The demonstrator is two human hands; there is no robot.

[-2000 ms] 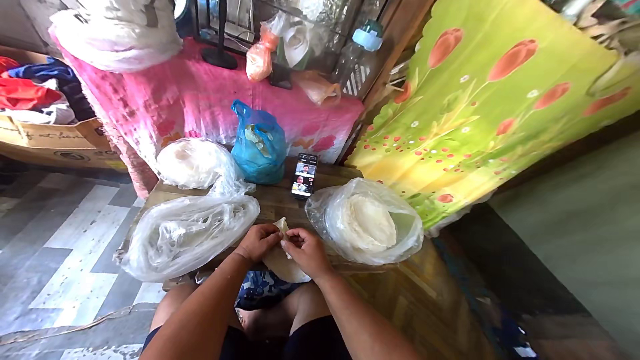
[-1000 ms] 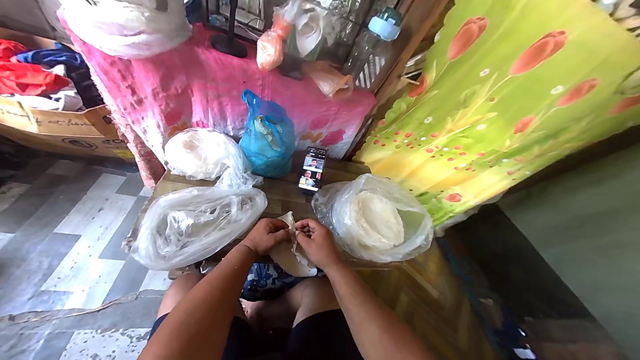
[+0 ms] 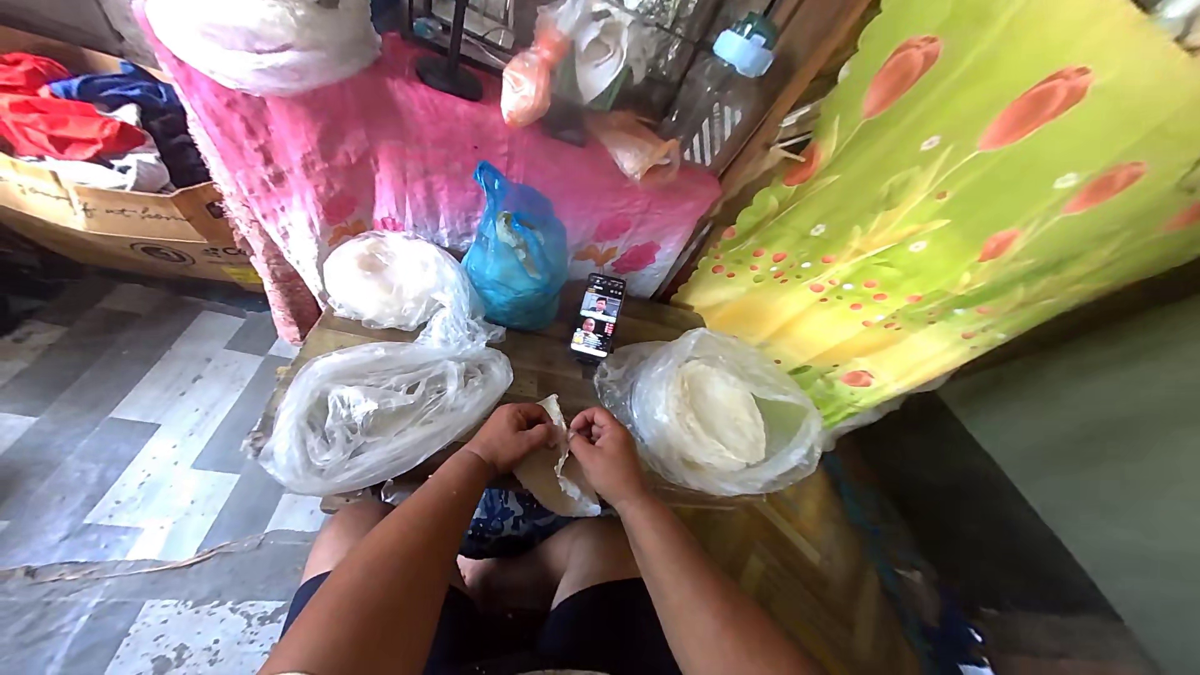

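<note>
Between my hands is a thin, pale round wrapper sheet [image 3: 553, 478], with a ragged raised edge that both hands pinch. My left hand [image 3: 513, 436] grips it from the left, and my right hand [image 3: 603, 455] holds the edge close by with fingertips. To the right, an open clear plastic bag [image 3: 797, 422] holds a stack of pale round sheets [image 3: 717, 417]. Left of my hands lies a crumpled clear plastic bag [image 3: 384, 412] with whitish contents. Behind it is another clear bag [image 3: 394, 281] of pale round sheets.
A blue plastic bag [image 3: 516, 258] and a phone [image 3: 597, 319] with a lit screen stand at the back of the wooden table [image 3: 539, 370]. Behind hangs a pink cloth [image 3: 403, 141]; a green flowered curtain [image 3: 937, 206] is at right. A cardboard box [image 3: 122, 220] holds clothes.
The ragged strip along the sheet's edge stands out longer between my hands than before. Both hands stay close together on the sheet. The view has shifted slightly.
</note>
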